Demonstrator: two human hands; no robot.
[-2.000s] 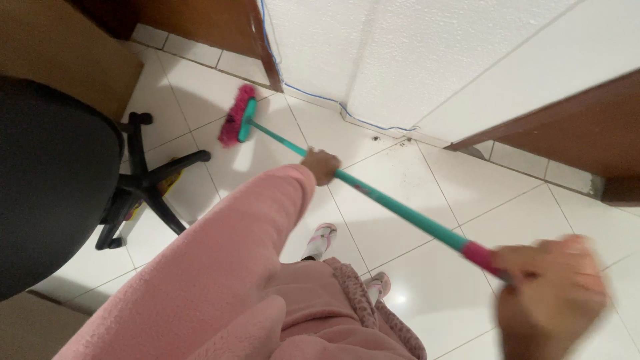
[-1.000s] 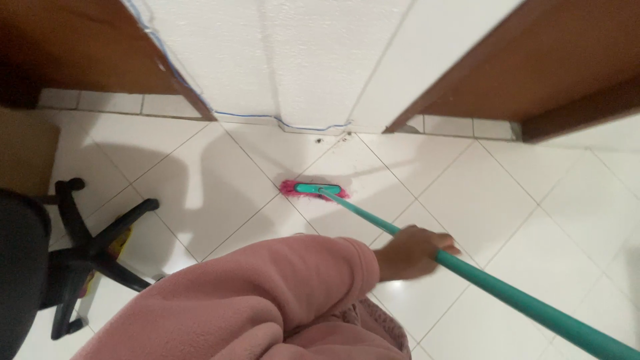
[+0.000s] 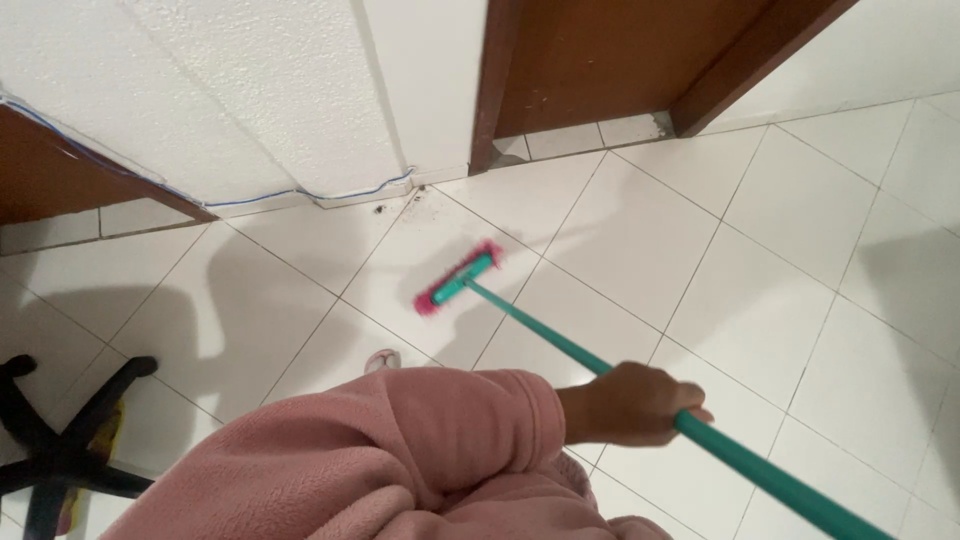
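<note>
My left hand [image 3: 637,405], coming out of a pink fleece sleeve, is closed around the green handle of a broom [image 3: 547,330]. The handle slants from the lower right corner up to the broom's head [image 3: 461,279], which has a green block and pink bristles and rests tilted on the white tiles. Small dark bits of dirt [image 3: 380,209] lie on the floor by the wall corner, above the head. My right hand is outside the view, as is the handle's upper end.
Black chair legs [image 3: 60,442] stand at the lower left, with something yellow beyond them. A blue cable [image 3: 255,199] runs along the wall's foot. Brown doors [image 3: 585,60] are at the top and left. My foot in a sandal [image 3: 382,359] shows beside the sleeve.
My right hand, on the handle's end two seconds ago, has left the view. The broom head has moved away from beside the chair to the floor near the wall corner. The view has shifted.
</note>
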